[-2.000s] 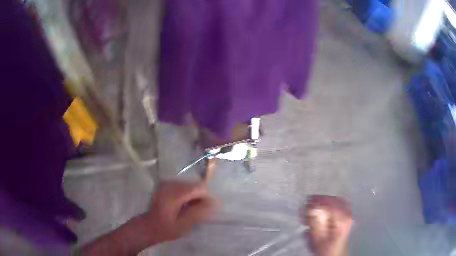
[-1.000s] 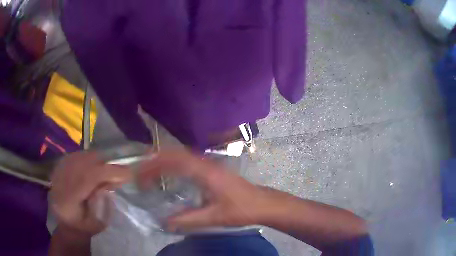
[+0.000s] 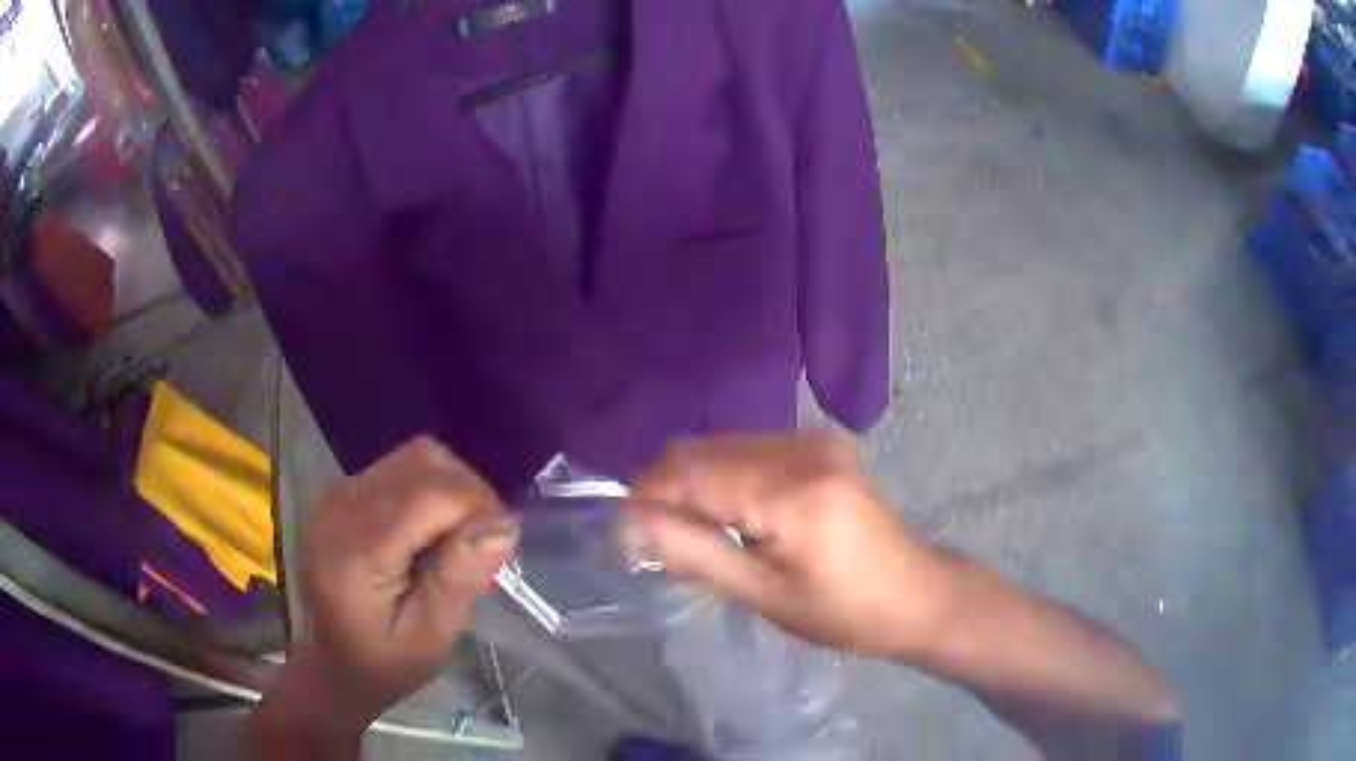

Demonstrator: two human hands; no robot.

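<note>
A dark purple jacket (image 3: pixel 692 283) hangs in front of me, open at the lapels, with a dark neck label (image 3: pixel 506 15) at its collar. A clear plastic garment bag (image 3: pixel 654 632) hangs down from my hands, in front of the jacket's lower part. My left hand (image 3: pixel 399 558) is closed on the bag's edge at the left. My right hand (image 3: pixel 773 543) pinches the edge a little to the right. The film is stretched between them. The hanger and the bag's lower end cannot be made out.
Yellow cloth (image 3: pixel 208 483) hangs by a pale metal rail (image 3: pixel 149 647) at lower left, beside purple garments. Bagged garments are at upper left. Blue plastic sacks (image 3: pixel 1316 223) and a white rounded object (image 3: pixel 1242 67) stand at right on the grey floor.
My hands have moved apart, and the film now shows stretched between them. The view has tilted up, so the jacket's collar and label now show. My right hand was at lower right two seconds ago.
</note>
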